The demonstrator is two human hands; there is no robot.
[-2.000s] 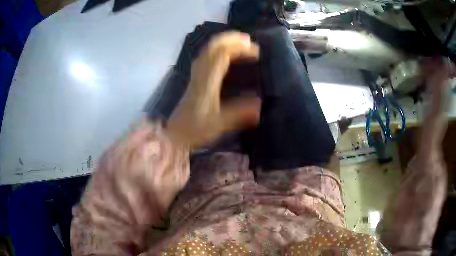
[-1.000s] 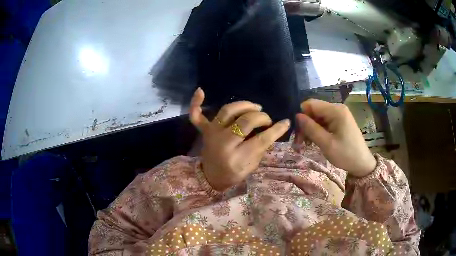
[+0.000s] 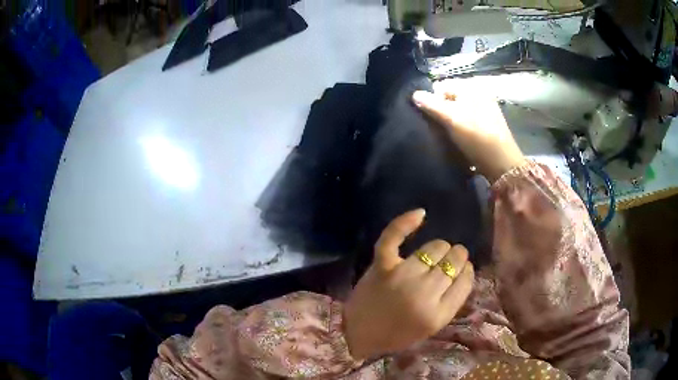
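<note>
A dark cut panel [image 3: 424,171] runs from the sewing machine [image 3: 465,56] down over the table edge toward my lap. My right hand [image 3: 472,122] lies on the panel's right edge just below the needle area, thumb on the cloth; its other fingers are washed out by the lamp. My left hand [image 3: 416,286], with two gold rings, rests at the panel's lower end with thumb and fingers bent; whether it grips the cloth is hidden. More dark cloth [image 3: 320,171] lies on the table left of the panel.
The white table [image 3: 111,215] has a curved edge. Several dark cut pieces [image 3: 256,37] lie at its far side. Blue loop handles [image 3: 598,197] hang at the right. Blue cloth or bins [image 3: 44,133] stand at the left. A dark band crosses the machine at upper right.
My right hand has moved up from the lap side to the machine. My left hand has shifted right and down. The view has tilted up, showing the machine head and far cut pieces.
</note>
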